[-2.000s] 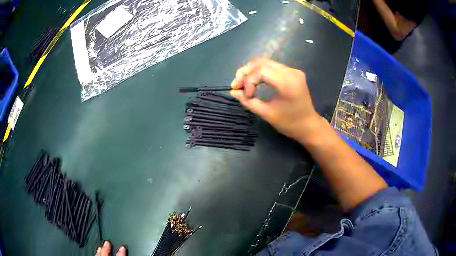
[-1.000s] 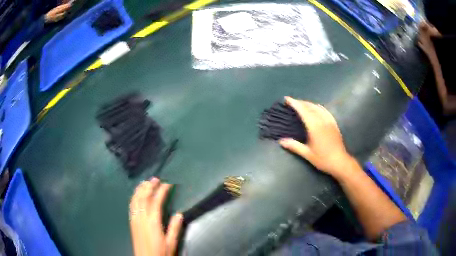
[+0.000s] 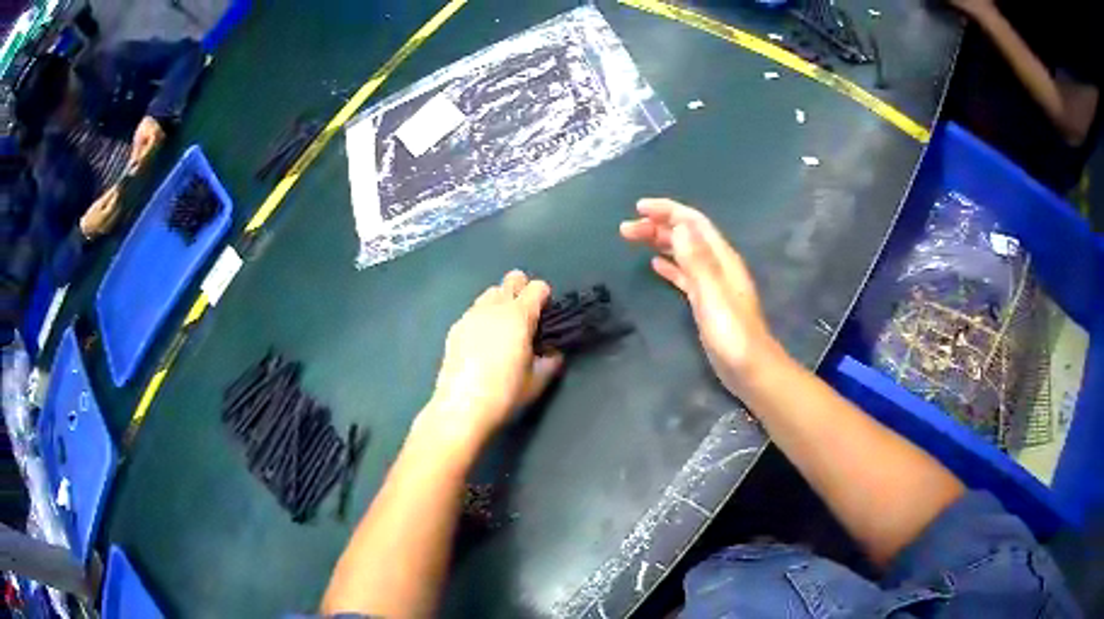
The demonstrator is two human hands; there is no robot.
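My left hand [image 3: 490, 353] is closed around one end of a bunch of matte black sticks [image 3: 581, 320], low over the green mat. The free ends of the bunch point right. My right hand [image 3: 708, 284] is open and empty to the right of the bunch, fingers apart. A pile of black sticks [image 3: 291, 435] lies at left on the mat. The gold-tipped cable bundle [image 3: 482, 502] is mostly hidden behind my left forearm; only its dim tips show.
A clear bag with a white label [image 3: 509, 121] lies at the back. A blue bin [image 3: 872, 405] with bagged gold-tipped parts is at right. Blue trays [image 3: 127, 327] are at left. A person [image 3: 91, 145] sits upper left; another person's arm [image 3: 1029, 67] shows upper right.
My left hand has moved from the near cable bundle to the black stick bunch and closed on it. My right hand has let go of that bunch and opened beside it. The view has shifted.
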